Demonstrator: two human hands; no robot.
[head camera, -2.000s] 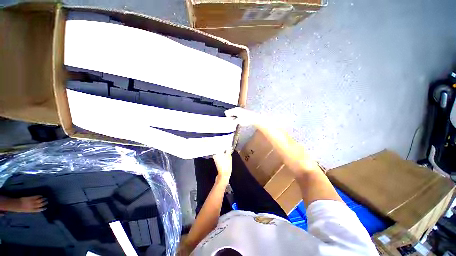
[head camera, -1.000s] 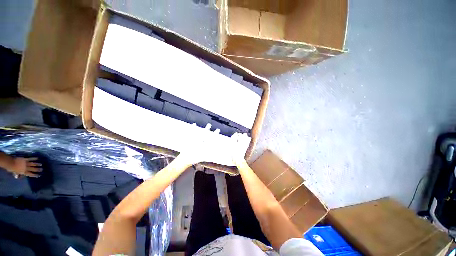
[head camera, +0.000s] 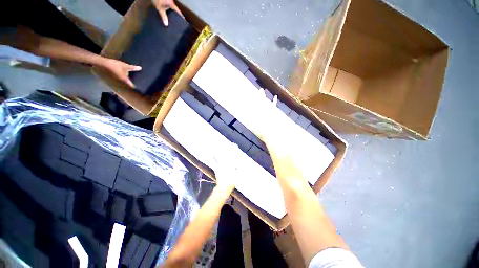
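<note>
The packing carton (head camera: 342, 152) lies in front of me, filled with rows of dark grey blocks (head camera: 237, 137). Two long white strips lie over the blocks, a far strip (head camera: 223, 78) and a near strip (head camera: 184, 128), with a row of blocks showing between them. My right hand (head camera: 269, 123) lies flat on the middle of the far strip, fingers apart. My left hand (head camera: 226, 170) is on the near strip; glare washes out its fingers, so its grip cannot be told.
Another person's hands (head camera: 120, 69) hold a dark slab or stack (head camera: 157, 49) in a second carton (head camera: 113, 42) touching mine. An open empty carton (head camera: 391, 63) stands right. The film-wrapped bulk container (head camera: 142, 149) with dark blocks and white strips is at lower left.
My right hand has moved from the near strip to the far one. The view has turned and shifted. The other person's hands now show at the second carton instead of a hand over the bulk container.
</note>
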